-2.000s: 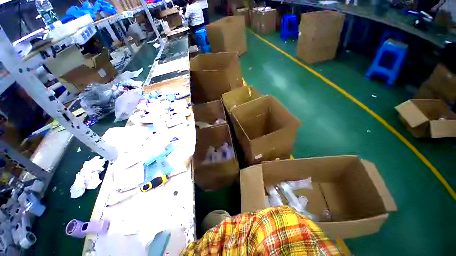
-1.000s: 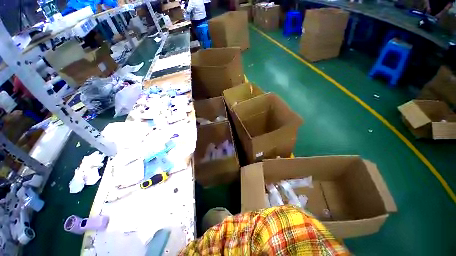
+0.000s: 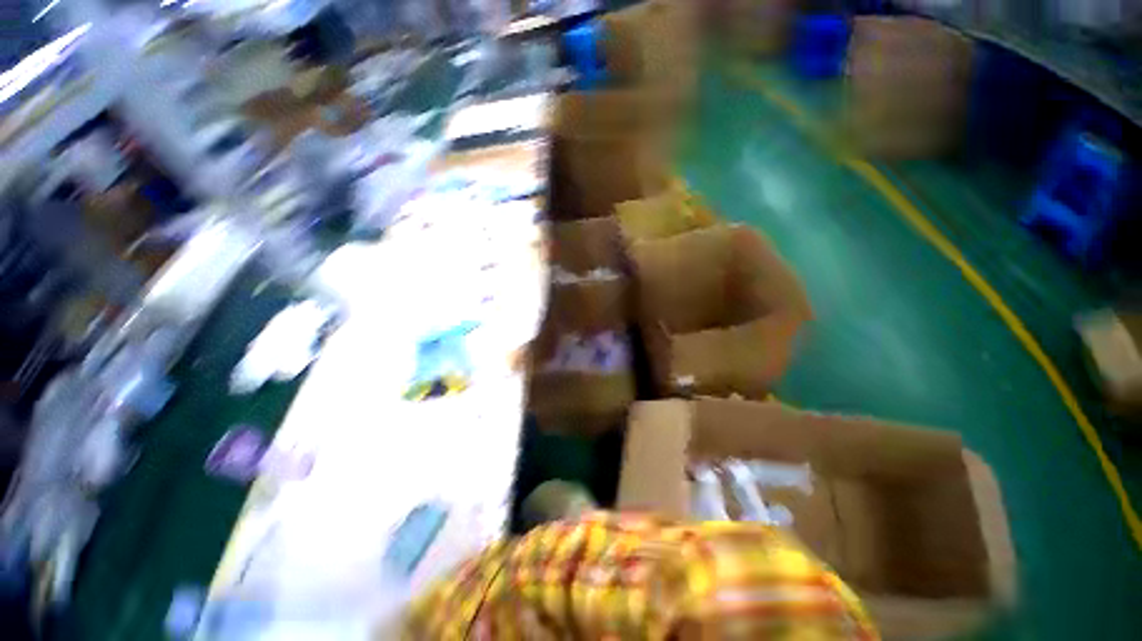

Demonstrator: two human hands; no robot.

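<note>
Neither of my hands shows; only a yellow-and-red plaid sleeve or shirt is at the bottom edge. The frame is badly blurred. On the white bench lie a yellow-and-black handled tool, a pale blue item just beyond it, and a flat teal piece nearer me. A lilac handheld fan lies at the bench's left edge, its round head out over the edge.
A large open carton with white wrapped items stands at right. More cartons line the bench's right side. Crumpled white cloth lies left of the bench. Blue stools stand at far right.
The view has swung left, so the bench, cartons and tools appear further right and blurred. More of the teal piece shows. No hand has come into view.
</note>
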